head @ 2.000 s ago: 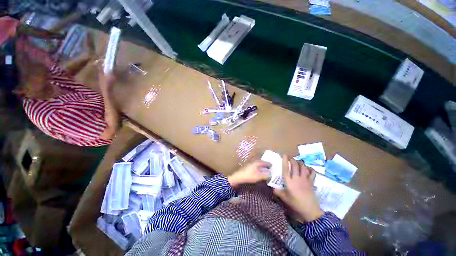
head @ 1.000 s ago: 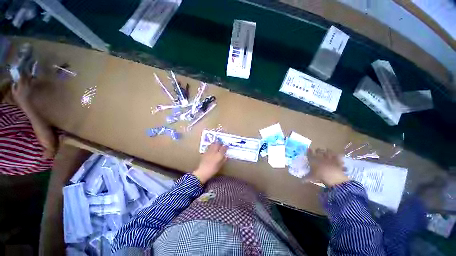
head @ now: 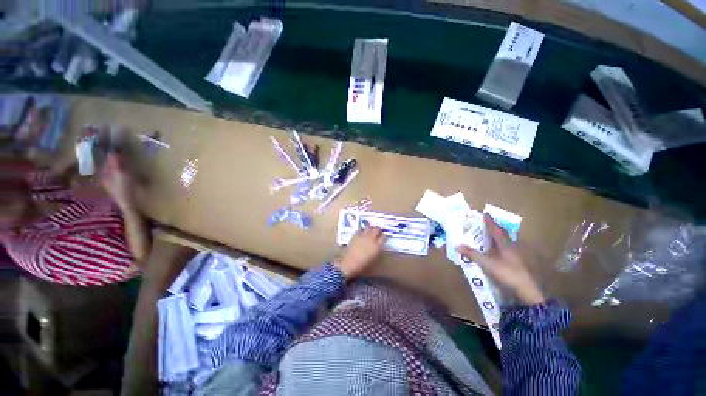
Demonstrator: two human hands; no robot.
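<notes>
A shallow white tray with dark and blue parts [head: 402,233] lies flat before me. My left hand [head: 364,251] has its fingers over the tray's lower left edge. My right hand [head: 503,259] holds a slim white retail box [head: 481,294] with black marks, tilted toward me at the tray's right end. Its far end is blurred among white and light-blue papers [head: 445,207]. A light-blue and white card [head: 503,220] lies just beyond my right hand. A loose pile of thin strips and dark bits [head: 313,174] lies beyond the tray.
White boxes [head: 485,128] lie on the green belt [head: 310,85] beyond the cardboard ledge [head: 240,182]. A bulk carton [head: 147,309] of whitish trays [head: 179,332] stands at my left. Clear bags [head: 658,259] lie at right. A person in striped red [head: 73,240] works at far left.
My right hand has taken hold of a white retail box and brought it beside the tray. The printed sheet formerly at right no longer shows there. My left hand stays at the tray.
</notes>
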